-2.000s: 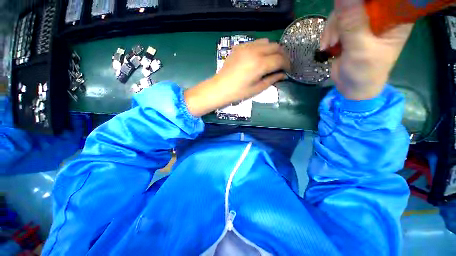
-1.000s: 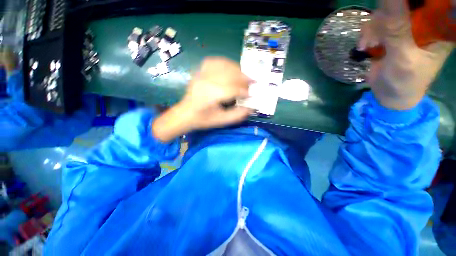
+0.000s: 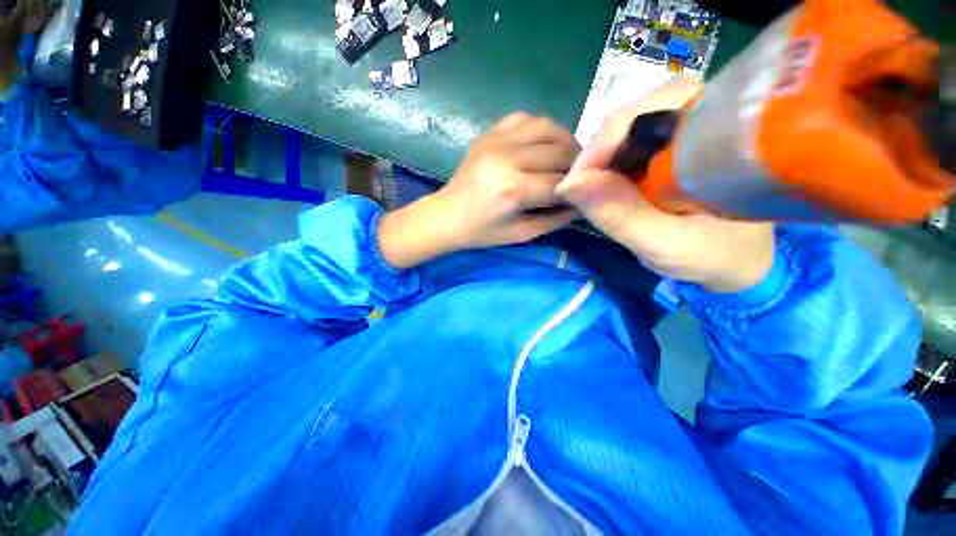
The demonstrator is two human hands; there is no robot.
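Observation:
The orange and grey electric screwdriver (image 3: 797, 115) is in my right hand (image 3: 671, 220), its black nose pointing down-left over the phone's near part. The white phone mid-frame (image 3: 618, 89) lies on the green mat, its circuit board with blue and yellow bits at the far end; its near end is hidden by my hands. My left hand (image 3: 503, 188) is at the phone's near left corner with curled fingers, touching or almost touching my right fingertips. Whether it grips the phone or a small part cannot be told. The driver tip is hidden.
A loose pile of small modules (image 3: 393, 31) lies on the green mat (image 3: 503, 63) at the upper left. A black parts tray (image 3: 136, 73) with scattered pale bits and a small heap of thin parts (image 3: 233, 40) stand further left. Another person's blue sleeve (image 3: 84, 157) is at the left edge.
The view has shifted, so the bench sits higher and the screw dish is no longer visible. My right hand has brought the screwdriver from the dish to the phone. My hands have come together.

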